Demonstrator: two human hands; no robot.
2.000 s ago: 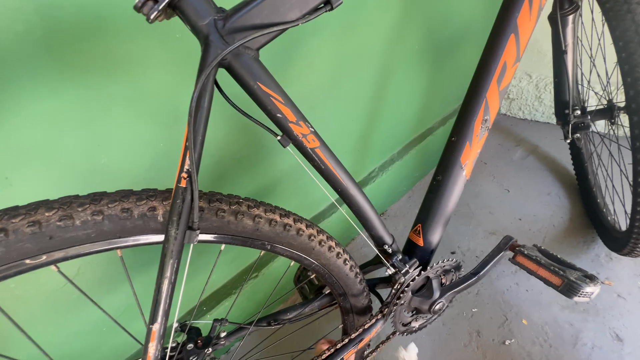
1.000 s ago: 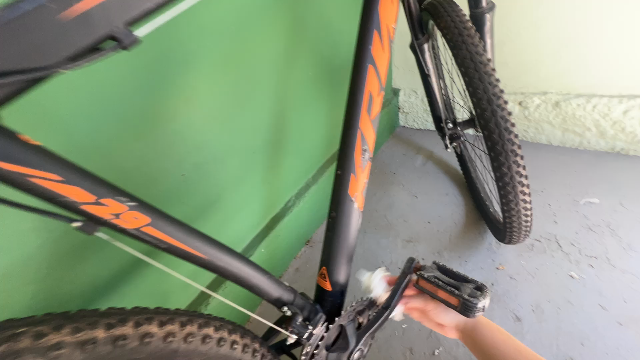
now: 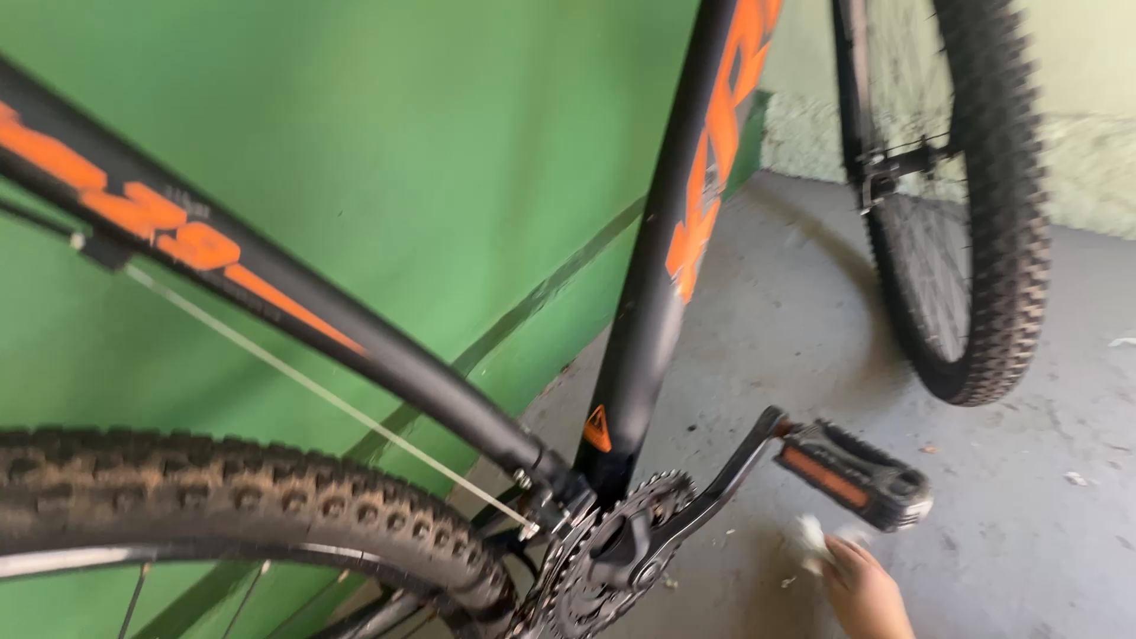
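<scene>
One hand shows at the bottom right, entering from the lower edge; it looks like my right hand. Its fingers pinch a crumpled white wad, perhaps cloth or paper, blurred. The hand is just below the bicycle pedal and right of the crank arm, apart from both. Left of it are the chainring and the black down tube with orange lettering. The black seat tube slopes down to the crank. My left hand is out of view.
The muddy rear tire fills the lower left. The front wheel stands at the upper right. A green wall rises behind the frame. Small white scraps lie on the grey floor.
A second ago the hand was up at the crank arm and pedal with the white wad; now it is below the pedal, away from the crank. Two seconds ago no hand was plainly visible.
</scene>
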